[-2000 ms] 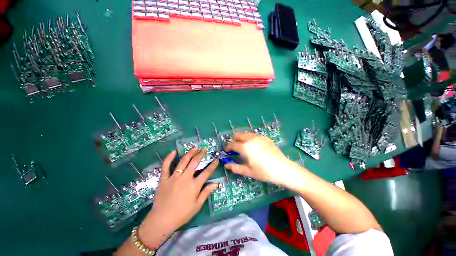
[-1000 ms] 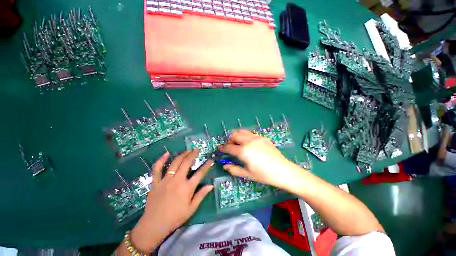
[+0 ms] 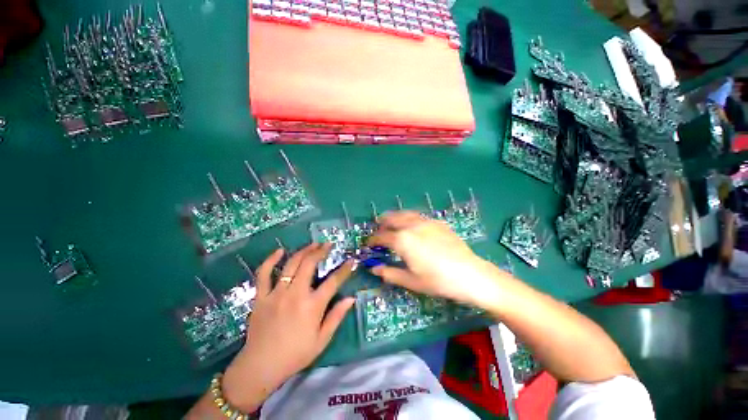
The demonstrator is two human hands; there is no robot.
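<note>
My right hand (image 3: 422, 253) is closed around small blue-handled cutters (image 3: 375, 260), mostly hidden in the fist, over a green circuit board panel (image 3: 461, 216) with thin upright rods. My left hand (image 3: 295, 308), with a ring and bead bracelet, is spread flat, fingertips on the left part of that panel beside the cutter tips. What the tips touch is hidden. Another panel (image 3: 254, 208) lies upper left of my hands. A lower left panel (image 3: 215, 318) is partly under my left hand, and a lower right panel (image 3: 394, 318) is partly under my right forearm.
Stacked red-orange label sheets (image 3: 361, 78) and a black case (image 3: 490, 45) lie beyond the panels. A board group (image 3: 115, 78) stands far left. Single board pieces lie left (image 3: 64, 269) and right (image 3: 523, 236). A large board pile (image 3: 603, 164) and a white tray (image 3: 623, 70) are at right.
The whole view has shifted, so the bench things appear further right. Both hands stay at the same panel, with the cutters still in my right hand; only small finger movements show.
</note>
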